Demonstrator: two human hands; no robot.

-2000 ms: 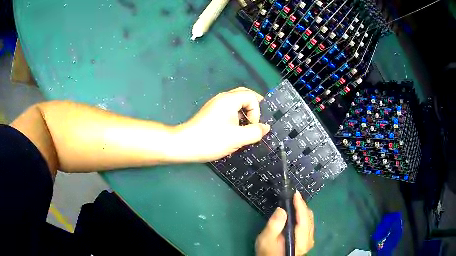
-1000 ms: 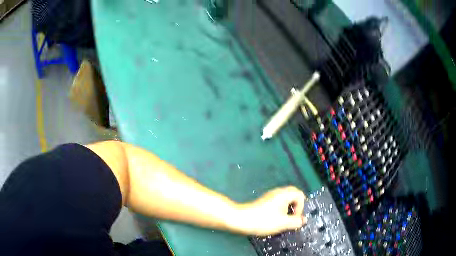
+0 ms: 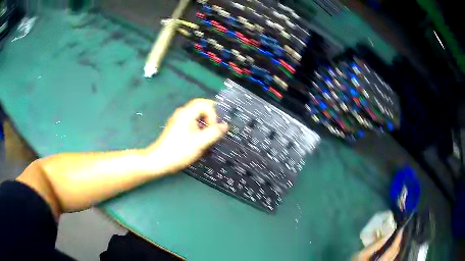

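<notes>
The black PCB panel (image 3: 255, 148) with white print lies on the green mat, blurred by motion. My left hand (image 3: 191, 135) is over its left edge with thumb and fingertips pinched together; solder wire cannot be made out in the blur. My right hand (image 3: 382, 250) is at the bottom right, partly cut off by the frame edge, holding the dark soldering iron (image 3: 393, 236) beside the small whitish box (image 3: 377, 228). The iron's tip is too blurred to place exactly.
A large stack of populated panels (image 3: 250, 46) stands behind the panel, with a smaller stack (image 3: 352, 97) to its right. A long cream tapered tool (image 3: 162, 48) lies left of the large stack. A blue tray (image 3: 405, 189) is at the right beside the whitish box.
The view swung to the left and then back right. My right hand with the iron has moved from over the panel to the whitish box at right. My left hand remains at the panel.
</notes>
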